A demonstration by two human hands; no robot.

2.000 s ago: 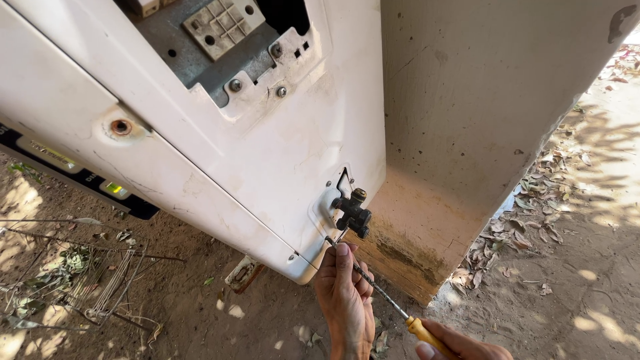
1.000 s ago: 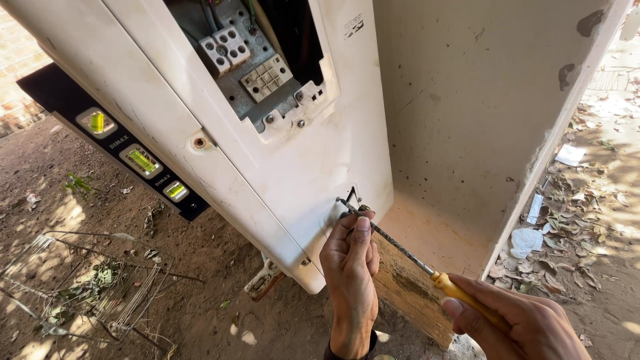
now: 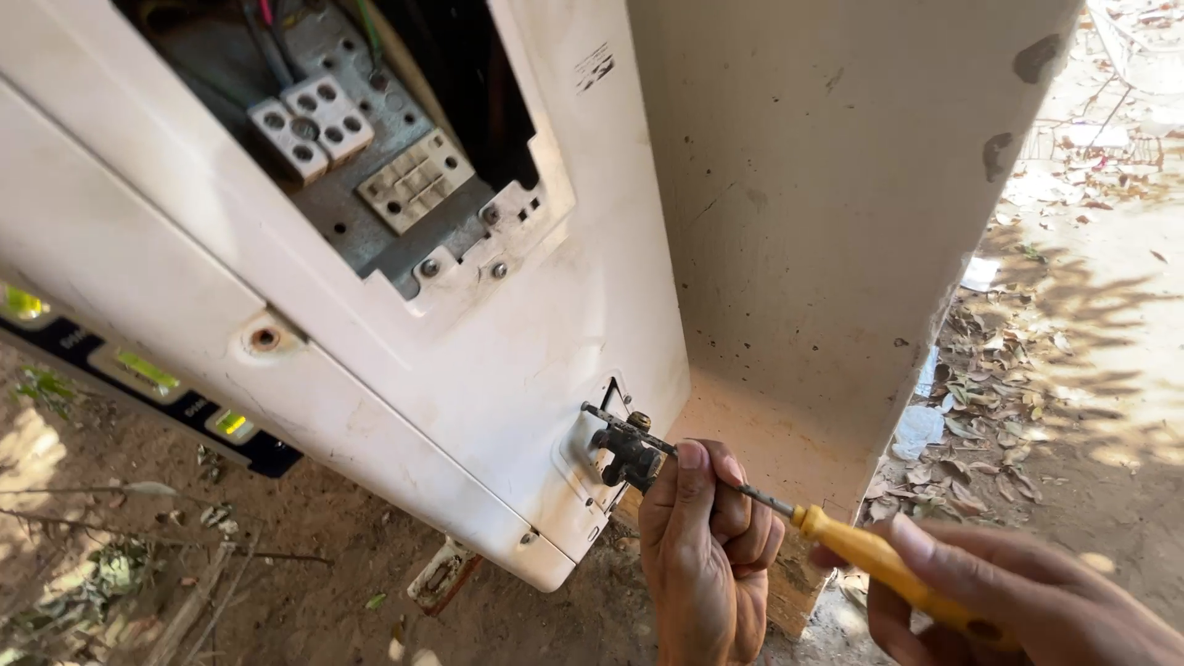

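Note:
A long screwdriver (image 3: 860, 555) with a yellow handle slants up and left across the lower right. My right hand (image 3: 999, 592) is closed around its handle, while my left hand (image 3: 708, 546) pinches the shaft between thumb and fingers. The shaft's tip meets a screw (image 3: 589, 408) or similar small part just above a dark metal service valve (image 3: 629, 455); whether they touch cannot be told. This valve stands out from the low corner of a white metal air-conditioner outdoor unit (image 3: 499, 361). My left fingertips are right beside the valve and hide part of it.
An opening above shows white terminal blocks (image 3: 312, 127) and wires. A black spirit level (image 3: 176, 388) lies along the unit's left side. A wall (image 3: 814, 185) rises to the right, with dry leaves (image 3: 980, 407) beyond. A rusty bracket (image 3: 442, 575) juts out below; twigs lie at lower left.
My left hand covered the valve one second ago; it now sits lower right of it, and the valve shows again. Both hands stay on the screwdriver.

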